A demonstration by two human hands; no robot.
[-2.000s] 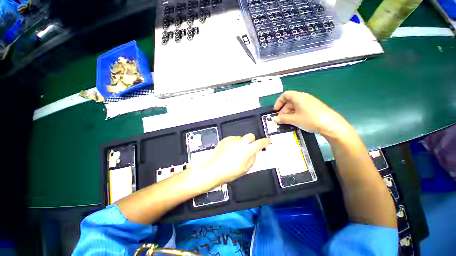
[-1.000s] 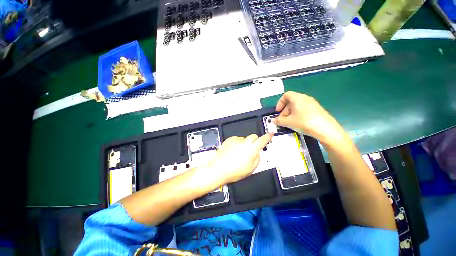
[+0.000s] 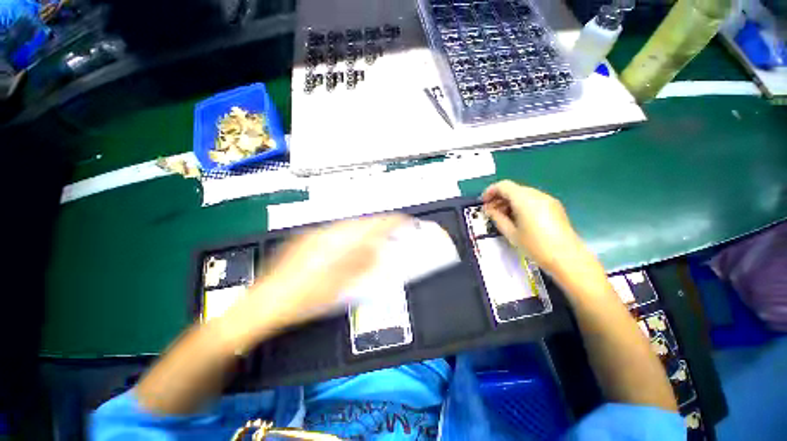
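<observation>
A black phone tray [image 3: 449,312] lies in front of me with three phone housings in its slots. My left hand [image 3: 332,263] is motion-blurred over the middle-left of the tray, with a white adhesive strip [image 3: 431,251] in it, raised and tilted. This hand and strip hide the top of the middle housing [image 3: 380,323]. My right hand [image 3: 533,226] has its fingertips bunched at the top end of the right housing [image 3: 507,274]; whether they pinch a small piece cannot be seen. The left housing [image 3: 226,271] is partly covered by my left forearm.
Beyond the tray lie white liner strips [image 3: 367,191], a blue bin [image 3: 207,138] of tan scraps, and a white board [image 3: 362,129] with black camera-area parts, tweezers [image 3: 439,107] and a blister tray [image 3: 518,103]. A bottle [image 3: 597,39] and yellow-green roll [image 3: 677,52] stand right. More housings sit lower right.
My left hand has moved left from the right housing, and the white strip has come up off the tray with it. My right hand stays at the housing's top end. The camera view has shifted slightly.
</observation>
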